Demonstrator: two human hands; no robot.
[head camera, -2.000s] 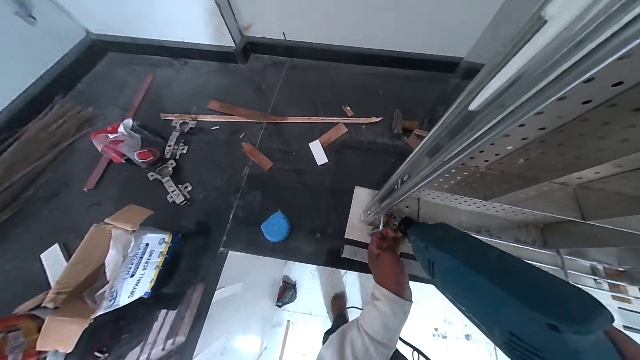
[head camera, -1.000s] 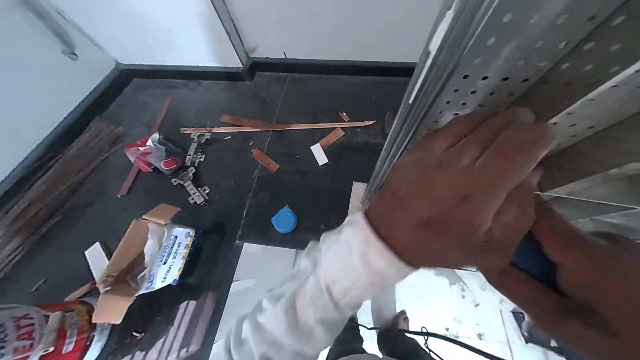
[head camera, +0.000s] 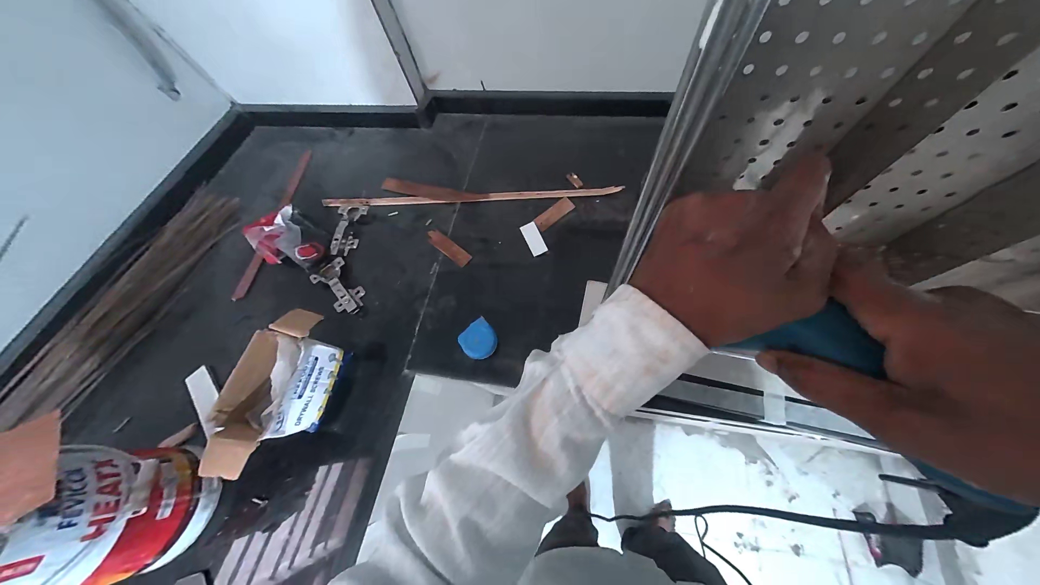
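A blue-green corded power drill (head camera: 829, 337) lies mostly behind my hands at the right. My right hand (head camera: 951, 374) is wrapped around its body. Over the drill's front end is my left hand (head camera: 743, 252), against the perforated metal panel (head camera: 812, 106); its fingertips and what they press on are hidden, as is the drill's tip. Along the panel's left side runs a metal frame edge (head camera: 682, 130). The black cable (head camera: 780, 520) trails from the drill's rear across the view above the white floor.
Metal hinges (head camera: 337, 284), wood strips (head camera: 504, 195), a blue round object (head camera: 478, 338), a torn cardboard box (head camera: 244, 406), an adhesive tub (head camera: 122, 512) and a broom (head camera: 114, 309) lie on the black surface. White walls (head camera: 536, 41) stand behind.
Two seconds ago my left hand was low beside the drill's tip at the frame's foot. Both hands have since come together on the drill, higher against the panel. The view has shifted.
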